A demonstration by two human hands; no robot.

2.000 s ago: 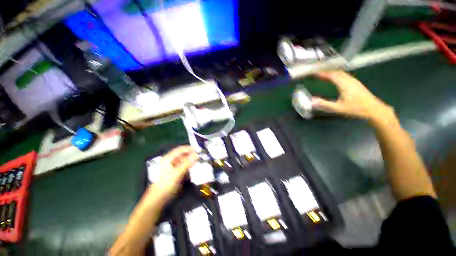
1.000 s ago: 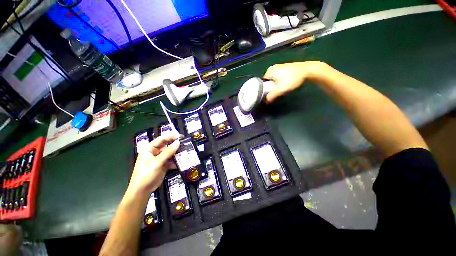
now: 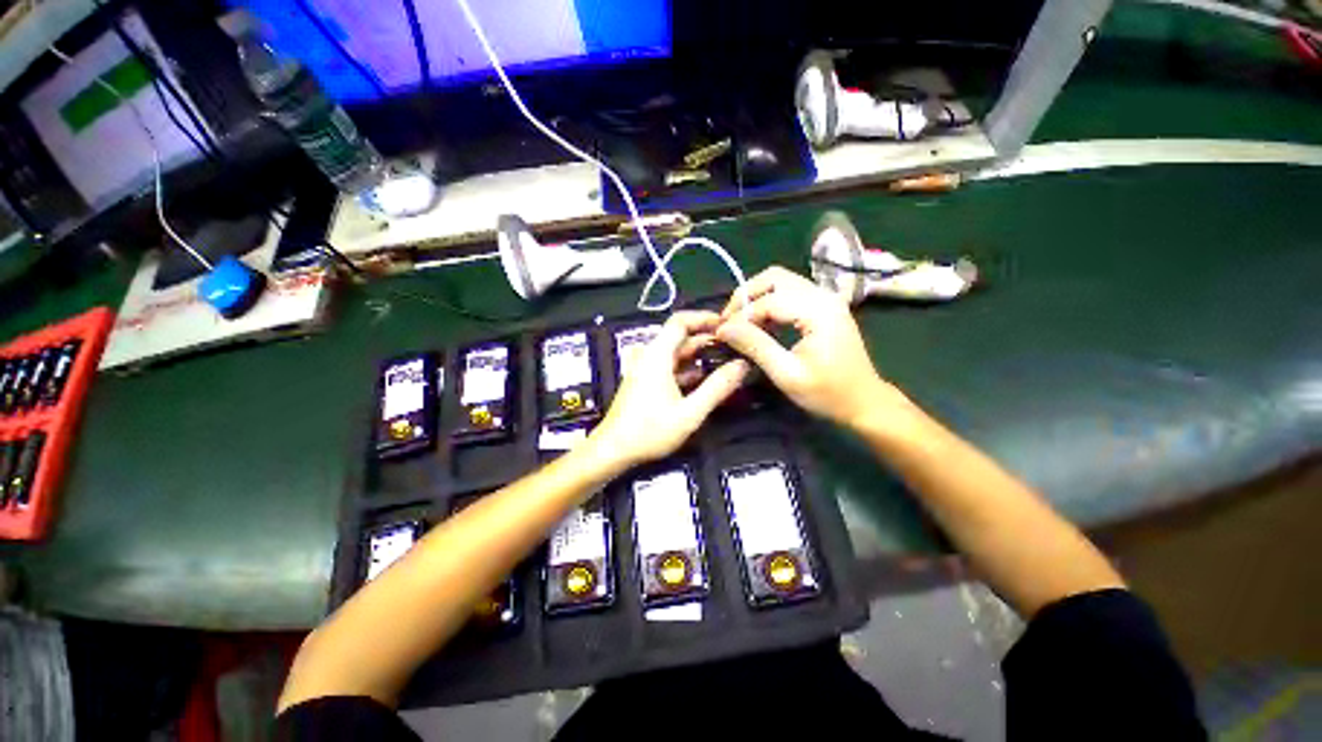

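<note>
A black tray [image 3: 508,652] lies on the green bench with two rows of black devices, each with a white label and gold spot, such as the device [image 3: 667,534] in the near row. My left hand [image 3: 660,392] and my right hand [image 3: 805,348] meet over the tray's far right pockets. Both hold a small dark device [image 3: 713,371], mostly hidden by the fingers. A white cable [image 3: 602,163] runs down to my right fingers; its end is hidden. A barcode scanner [image 3: 884,271] lies on the bench beyond my right hand.
Another scanner [image 3: 566,267] lies behind the tray, and a third [image 3: 870,113] on the ledge right of the mouse pad [image 3: 790,171]. A water bottle [image 3: 312,123] and blue puck [image 3: 231,287] are at left. A red tray [image 3: 65,420] stands at far left.
My right hand has let go of the scanner, which now lies on the bench, and has joined my left hand. My left hand has moved right and away from me with the device.
</note>
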